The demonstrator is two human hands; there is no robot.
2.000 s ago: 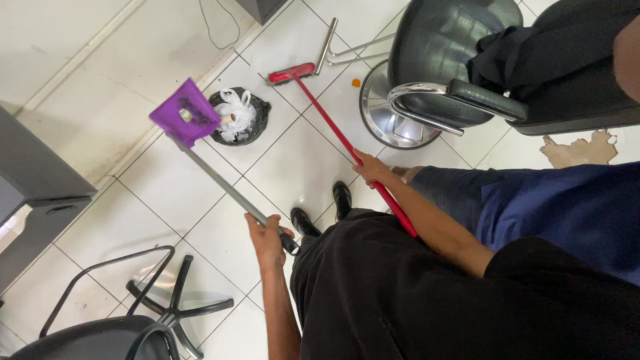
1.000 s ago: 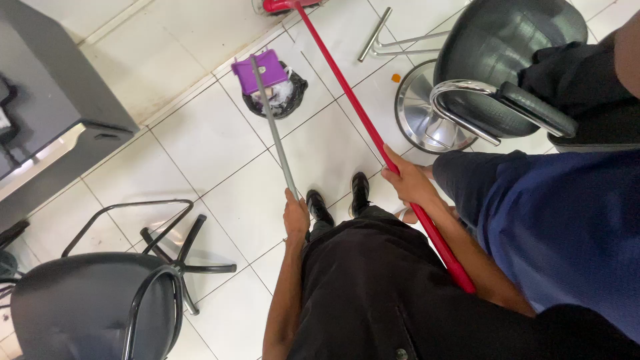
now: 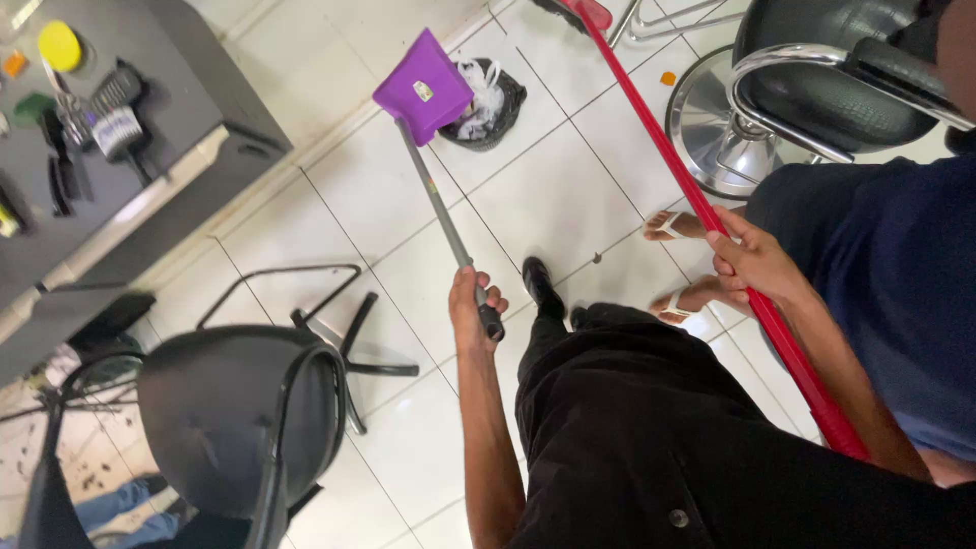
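My left hand (image 3: 471,305) is closed around the grey handle of a purple plastic dustpan (image 3: 435,72). No hair or dirt shows on the pan, which overlaps the left side of a wastebasket with a black liner (image 3: 512,114) and white plastic bags (image 3: 482,95) in it. The red handle of a broom (image 3: 656,126) runs through my right hand (image 3: 751,255). Its red head with dark bristles (image 3: 587,14) is at the top edge, partly cut off.
A black salon chair with a chrome base (image 3: 717,130) and a seated person in sandals (image 3: 671,225) are at right. A black armchair (image 3: 244,404) stands lower left, below a grey counter (image 3: 175,91) with brushes. An orange scrap (image 3: 668,78) and a dark tuft (image 3: 597,258) lie on the tiles.
Dark hair-like debris on the dustpan two seconds ago is gone from it now. The pan went over the wastebasket, then back toward its left side. The view has shifted left.
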